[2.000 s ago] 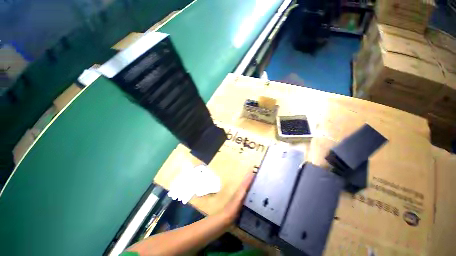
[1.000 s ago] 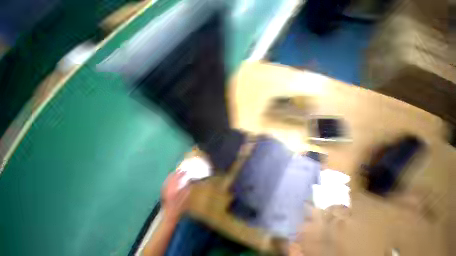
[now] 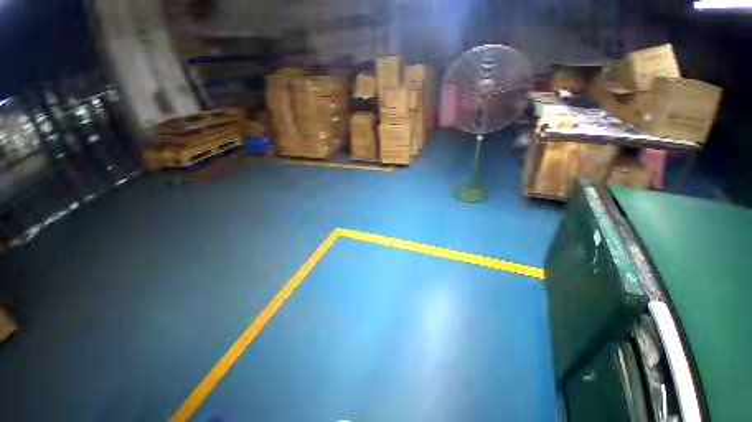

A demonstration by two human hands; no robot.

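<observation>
Neither my left hand nor my right hand is in the picture. Nearest in front of me is the blue floor (image 3: 412,330) with a yellow line (image 3: 272,309) that makes a corner. The end of the green line table (image 3: 589,288) stands at the right, with its green top (image 3: 701,239) running out of the right edge. A tiny white thing shows at the bottom edge, too cut off to tell.
A standing fan (image 3: 486,91) is beyond the floor. Carton stacks (image 3: 309,115) and wooden pallets (image 3: 194,138) stand at the back. A loaded table (image 3: 614,128) with open cartons (image 3: 680,107) is at the back right.
The view has swung from the cardboard-covered bench to the open floor and the table's end. The black housings, trays, white gloves and both hands have left the picture.
</observation>
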